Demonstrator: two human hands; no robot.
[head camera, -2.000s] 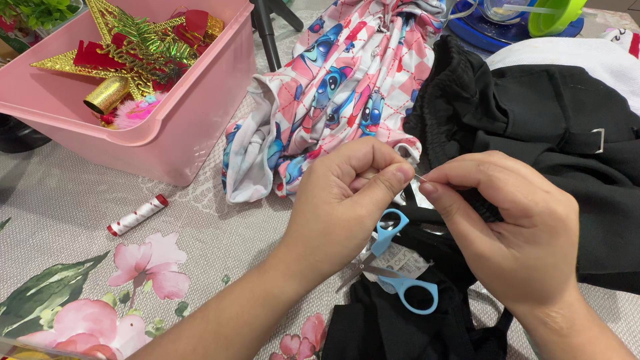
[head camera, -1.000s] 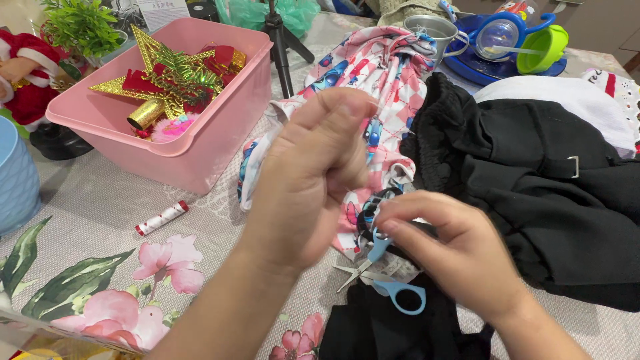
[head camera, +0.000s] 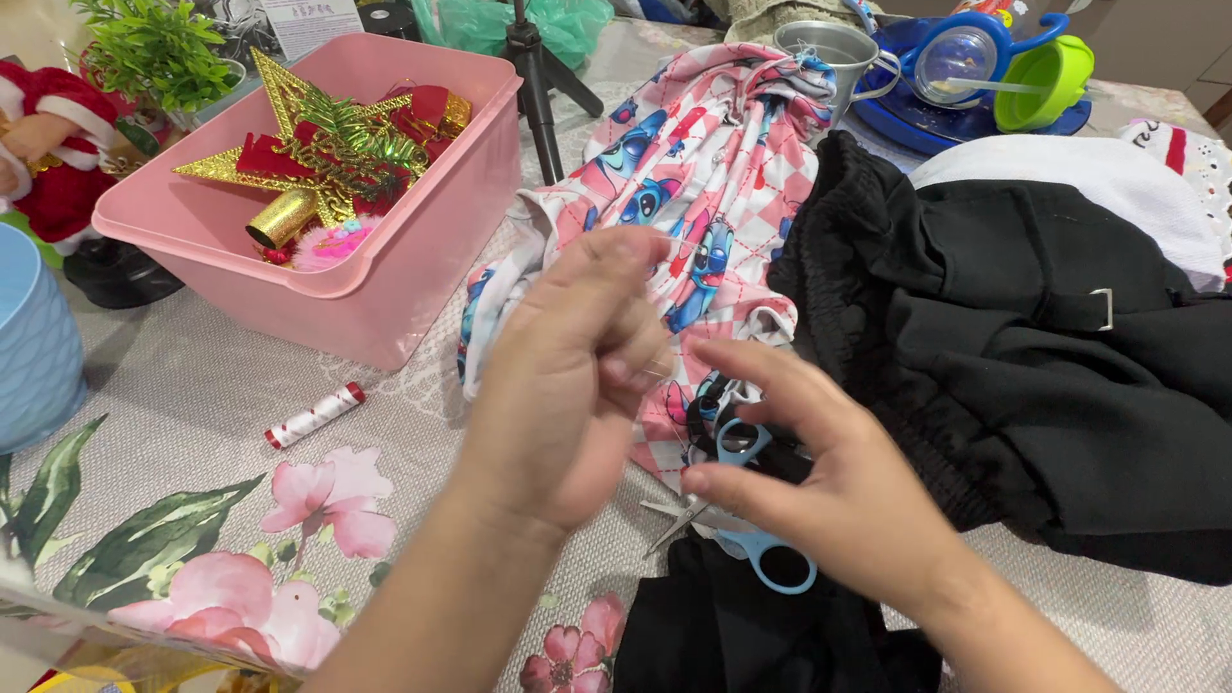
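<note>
My left hand (head camera: 577, 375) is raised over the pink patterned fabric (head camera: 712, 221), with thumb and fingertips pinched on a fine thread (head camera: 664, 371); whether a needle is there too is too small to tell. My right hand (head camera: 818, 462) hovers to its right with thumb and fingers apart and nothing visible between them. Below and partly behind the right hand, blue-handled scissors (head camera: 782, 566) lie with blades apart on black fabric (head camera: 731, 626). A spool of white thread (head camera: 315, 415) with red ends lies on the tablecloth, left of my left hand.
A pink plastic bin (head camera: 414, 279) holds gold and red Christmas decorations. Black clothing (head camera: 1039, 385) lies at the right. Behind stand a small tripod (head camera: 539, 87), a metal mug (head camera: 837, 63) and a blue plate (head camera: 895, 125) with plastic items. A light blue pot (head camera: 34, 337) stands at the left edge.
Two seconds ago my hands met at their fingertips over the fabric; now they are apart. The right hand's fingers have spread. The view has tilted up.
</note>
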